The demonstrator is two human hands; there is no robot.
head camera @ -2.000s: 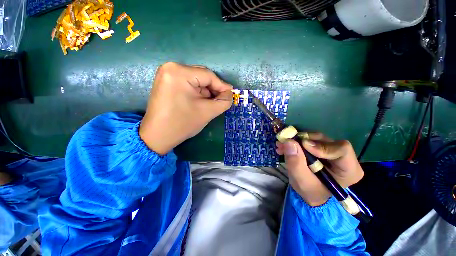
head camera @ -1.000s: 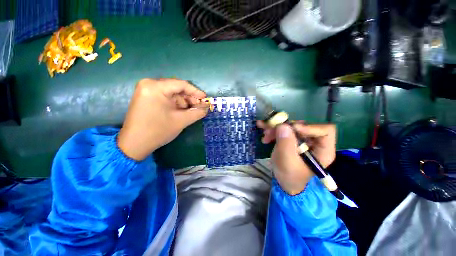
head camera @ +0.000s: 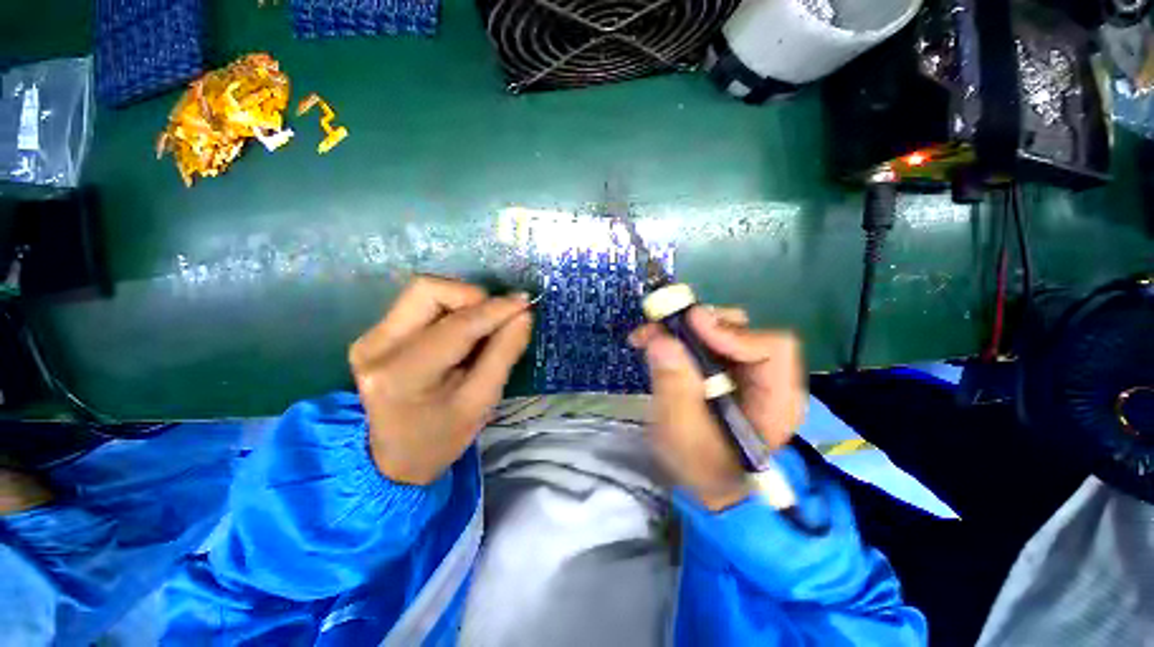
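Observation:
A blue PCB panel point(head camera: 589, 322) lies flat on the green bench at its near edge, its top rows washed out by glare. An orange flex circuit point(head camera: 515, 228) shows at the panel's top left corner. My left hand point(head camera: 443, 367) is at the panel's left edge, thumb and forefinger pinched on a thin silvery thread, probably solder wire point(head camera: 535, 300). My right hand point(head camera: 728, 398) is slightly blurred and holds the soldering iron point(head camera: 715, 379) like a pen. Its tip is blurred near the panel's top edge; I cannot tell whether it touches.
A pile of orange flex circuits point(head camera: 228, 116) and one loose piece point(head camera: 325, 124) lie upper left. Blue panels point(head camera: 152, 48) and a plastic bag point(head camera: 44, 123) are behind. A fan point(head camera: 608, 38), white cylinder point(head camera: 810, 44) and soldering station point(head camera: 899, 120) stand at the back. Another person's sleeve shows left.
My left hand has moved down from the panel's top left corner, leaving the orange flex circuit there. The iron still points at the top edge. The view has shifted, and the station's red light shows.

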